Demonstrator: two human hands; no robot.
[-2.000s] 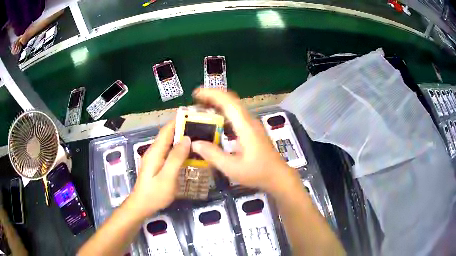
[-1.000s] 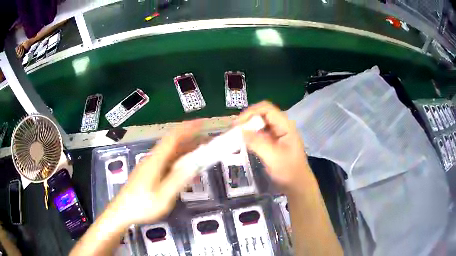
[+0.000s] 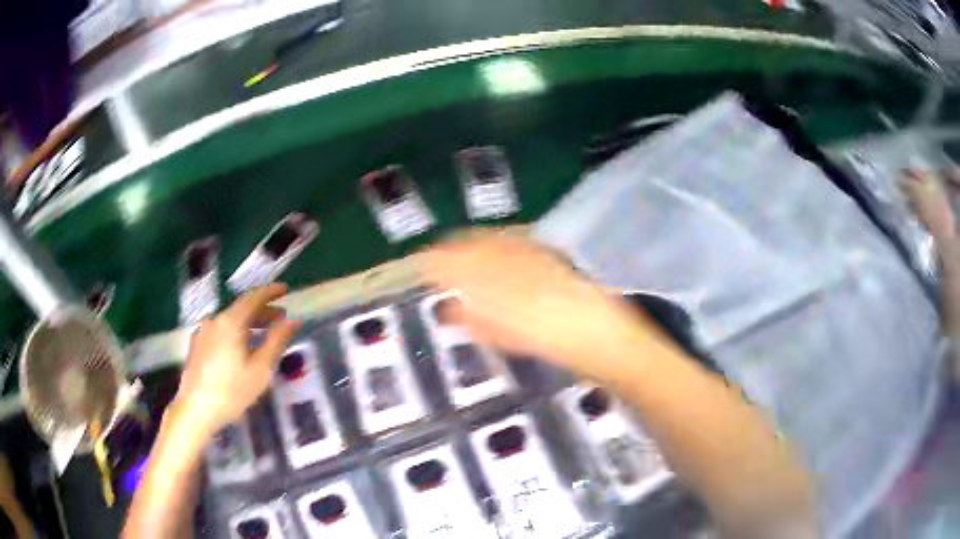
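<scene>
A clear blister tray (image 3: pixel 353 447) holds rows of white housings (image 3: pixel 381 371) with dark oval openings. My left hand (image 3: pixel 226 353) is over the tray's upper left part, fingers apart, with nothing seen in it. My right hand (image 3: pixel 495 284) is blurred over the tray's far edge, its fingers at the top of a white housing (image 3: pixel 465 363). It hides part of that housing, and whether it grips anything cannot be told.
Several keypad phones (image 3: pixel 398 205) lie on the green belt (image 3: pixel 316 174). A small fan (image 3: pixel 72 368) stands left of the tray. White foam sheet (image 3: pixel 737 247) covers the right side. Another person's hand (image 3: pixel 928 200) shows at the far right.
The white phone part held between both hands is no longer seen in them. The hands have moved apart, left hand leftward. The view has tilted, and a person's hand appears at right.
</scene>
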